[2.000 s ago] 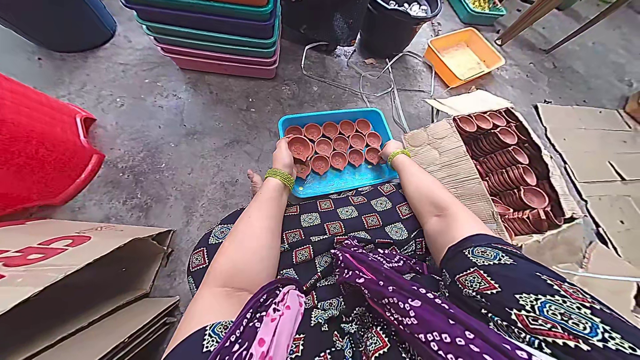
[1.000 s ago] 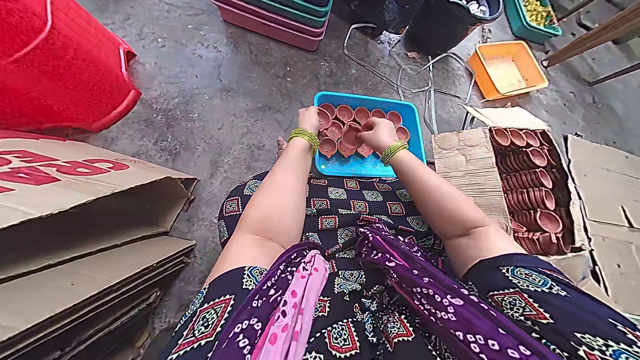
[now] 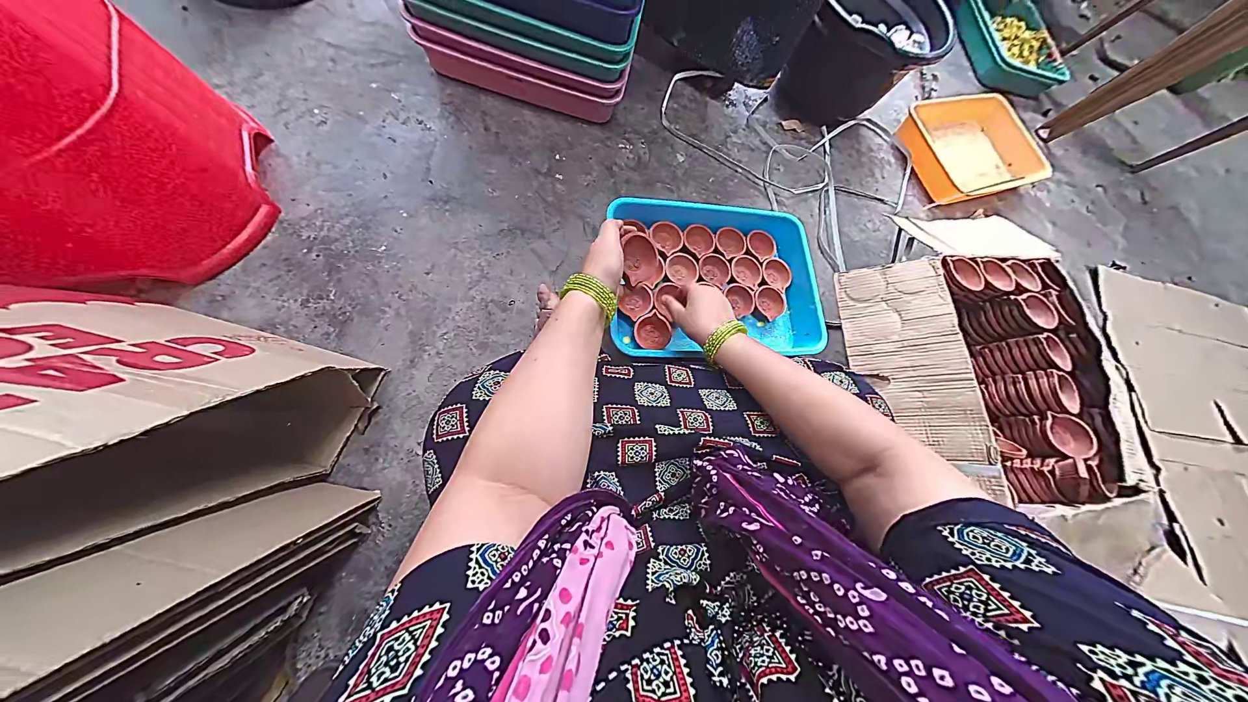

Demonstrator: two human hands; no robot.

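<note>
A blue plastic tray [image 3: 814,292] lies just beyond my lap, holding rows of small reddish clay diya lamps [image 3: 729,242]. My left hand [image 3: 604,255], at the tray's left side, grips a clay lamp [image 3: 641,259] that sits higher than those around it. My right hand [image 3: 699,310] is over the front rows, thumb and fingers at another clay lamp [image 3: 669,295]; whether it grips that lamp cannot be told. At my right, an open cardboard box [image 3: 902,356] holds stacked rows of similar clay lamps [image 3: 1024,353].
Cardboard boxes [image 3: 146,366] and a red plastic container [image 3: 117,166] stand at left. Stacked plastic trays [image 3: 526,73], a black bucket [image 3: 848,68] and an orange tray [image 3: 975,146] are beyond the blue tray. A pale cable [image 3: 827,185] loops across the floor.
My right hand was at the tray's right edge two seconds ago, then came in over the lamps beside my left hand. It is now over the front rows, with the hands farther apart than one second ago.
</note>
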